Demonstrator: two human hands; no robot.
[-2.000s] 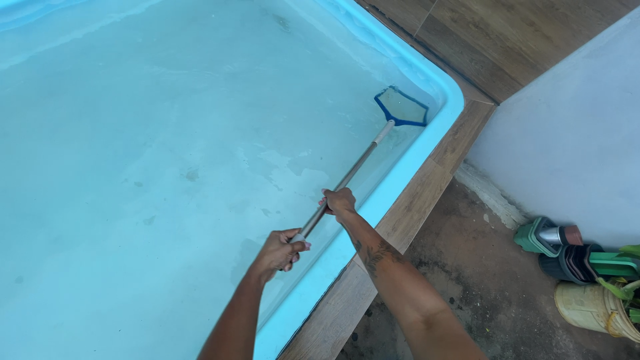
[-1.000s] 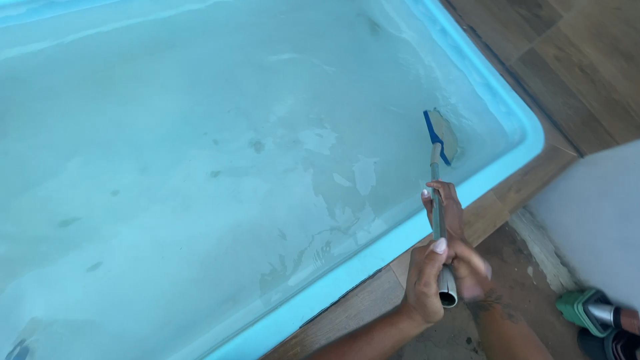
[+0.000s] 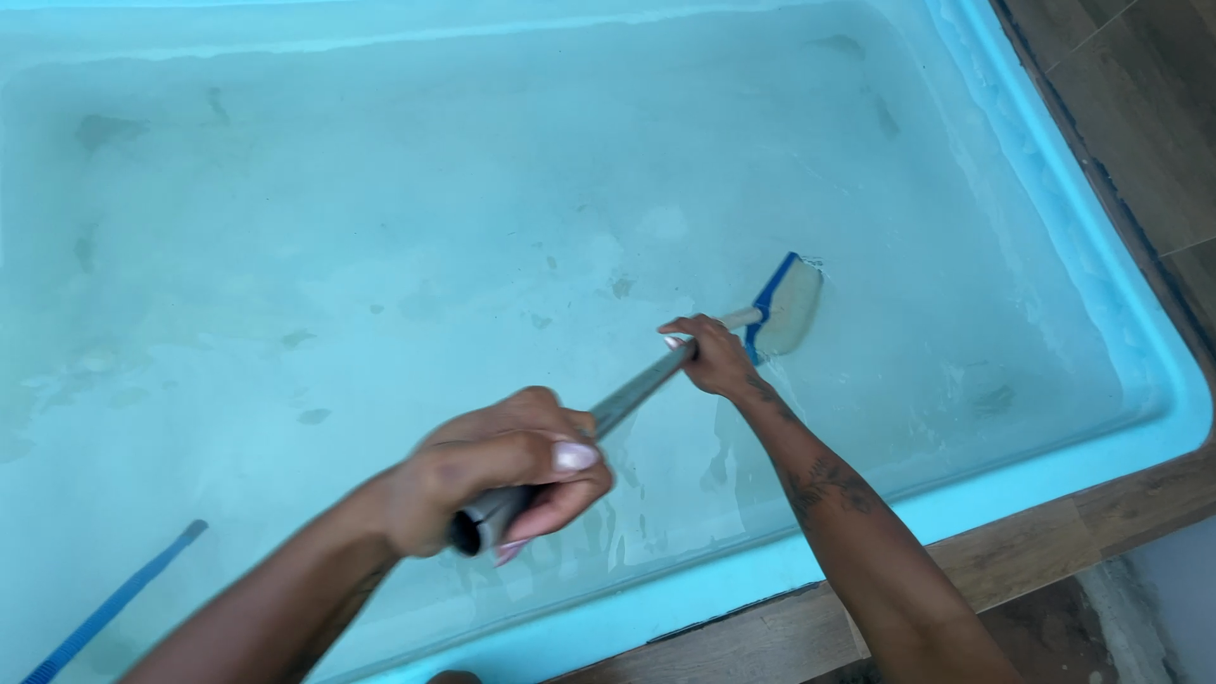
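A pool skimmer net point(image 3: 790, 306) with a blue frame and pale mesh dips into the water of a light blue pool point(image 3: 978, 475). Its metal pole point(image 3: 641, 388) slants down to the left, towards me. My left hand point(image 3: 518, 475) is closed around the pole near its open, hollow end. Farther up, close to the net, my right hand point(image 3: 708, 356) grips the same pole, with the tattooed forearm reaching over the pool's near edge.
A blue ribbed hose point(image 3: 119, 600) lies in the pool at the lower left. Wood-look tiles point(image 3: 1045, 541) border the near edge, and more tiles point(image 3: 1140, 114) lie at the right. Part of a pale wall point(image 3: 1183, 579) shows at the lower right.
The skimmer net has moved away from the pool's corner, farther out over the water. My hands, close together a second ago, are now wide apart on the pole. The view has swung left.
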